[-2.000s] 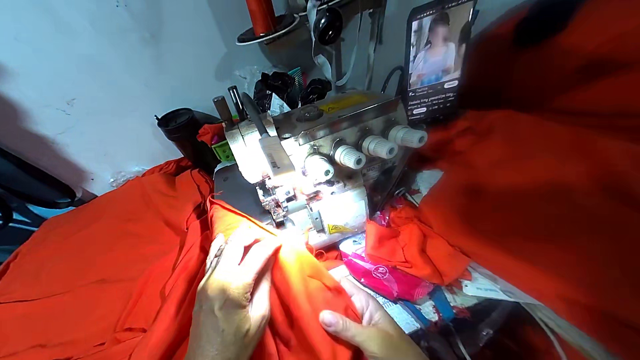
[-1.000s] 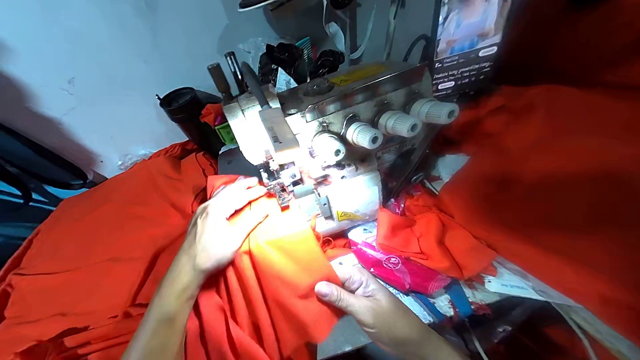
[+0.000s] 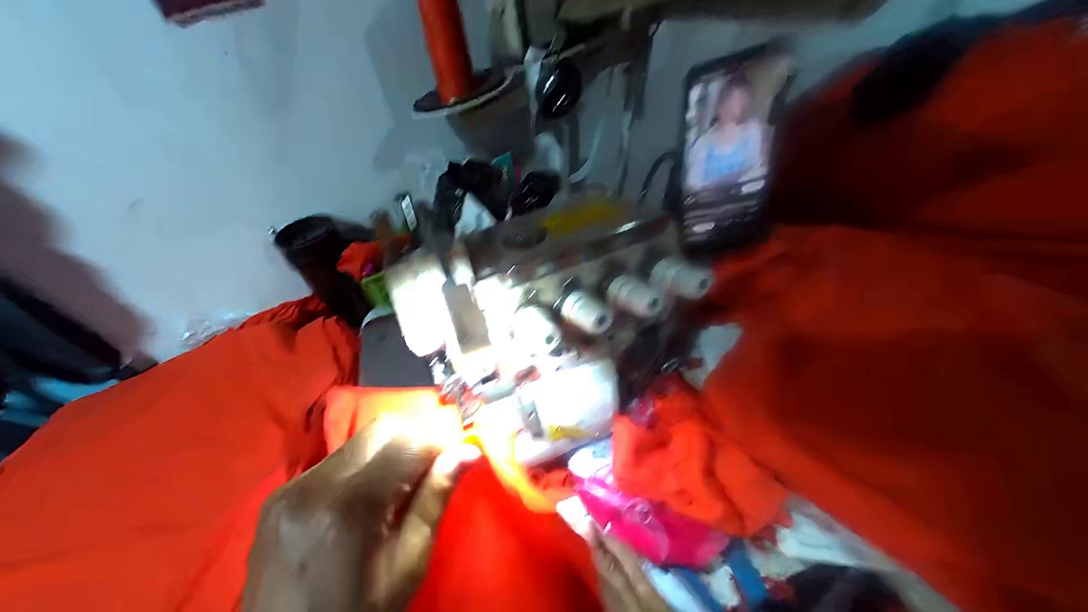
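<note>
My left hand (image 3: 348,518) pinches orange-red fabric (image 3: 501,544) between thumb and fingers, just below and in front of the presser foot of an overlock sewing machine (image 3: 544,340). The fabric's top edge reaches the foot, where the machine's lamp glares strongly. Low in the view, my right hand (image 3: 625,569) lies at the right edge of the same fabric; it is blurred and mostly cut off, so its grip cannot be told. A row of white tension knobs (image 3: 586,311) lines the machine's front.
A phone (image 3: 728,149) stands behind the machine at the right. Orange-red cloth (image 3: 918,374) is heaped on the right and more spreads left. A pink packet (image 3: 646,523) and fabric scraps lie right of the foot. A dark cup (image 3: 319,255) and a thread cone (image 3: 446,51) are behind.
My left hand has drawn back from beside the presser foot to nearer me, its thumb now against the fabric. My right hand has moved lower, partly out of view. The view has shifted and blurred.
</note>
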